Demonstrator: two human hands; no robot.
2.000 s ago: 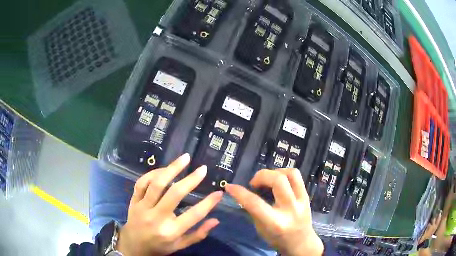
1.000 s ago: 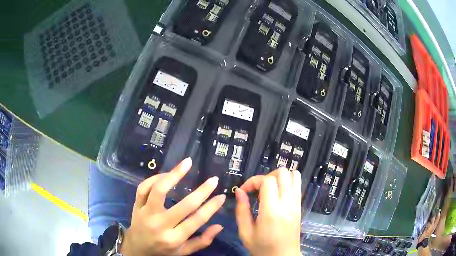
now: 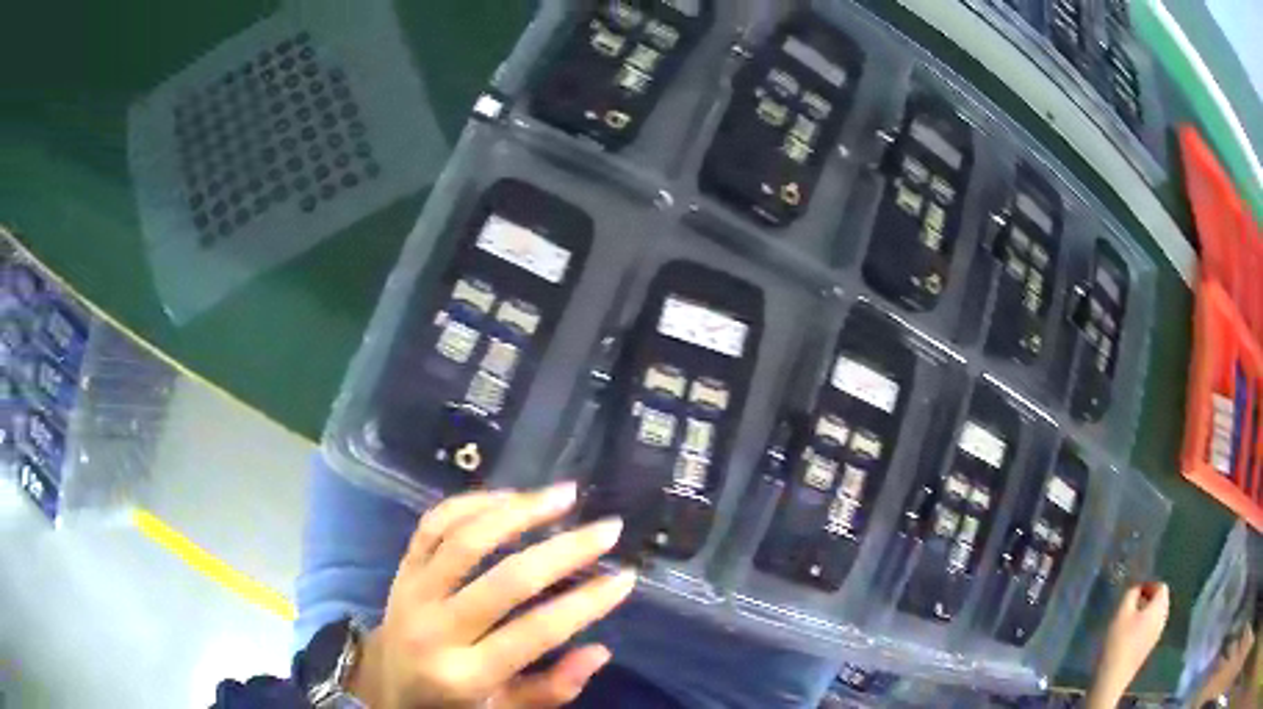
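A clear blister tray [image 3: 630, 208] holds two rows of black phone housings. My left hand [image 3: 485, 596] lies at the tray's near edge with fingers apart, fingertips by the lower end of the second near-row housing [image 3: 682, 409]. A gold ring shows on the first near-row housing [image 3: 515, 298]; none can be made out on the second. My right hand [image 3: 1139, 626] is small at the far right, fingers bent together, beside the clear small parts sheet [image 3: 1139, 533]; whether it holds anything cannot be told.
A liner sheet with black round pads [image 3: 270, 139] lies left of the tray on the green bench top [image 3: 83, 180]. An orange-red parts box [image 3: 1219, 312] and crumpled clear plastic [image 3: 1219, 609] are at the right. Stacked trays [image 3: 63, 402] stand at the left edge. Another person's hand shows bottom right.
My right hand has left the second housing and moved far right to the small parts sheet. The gold ring seen at that housing's end no longer shows. The view has shifted slightly.
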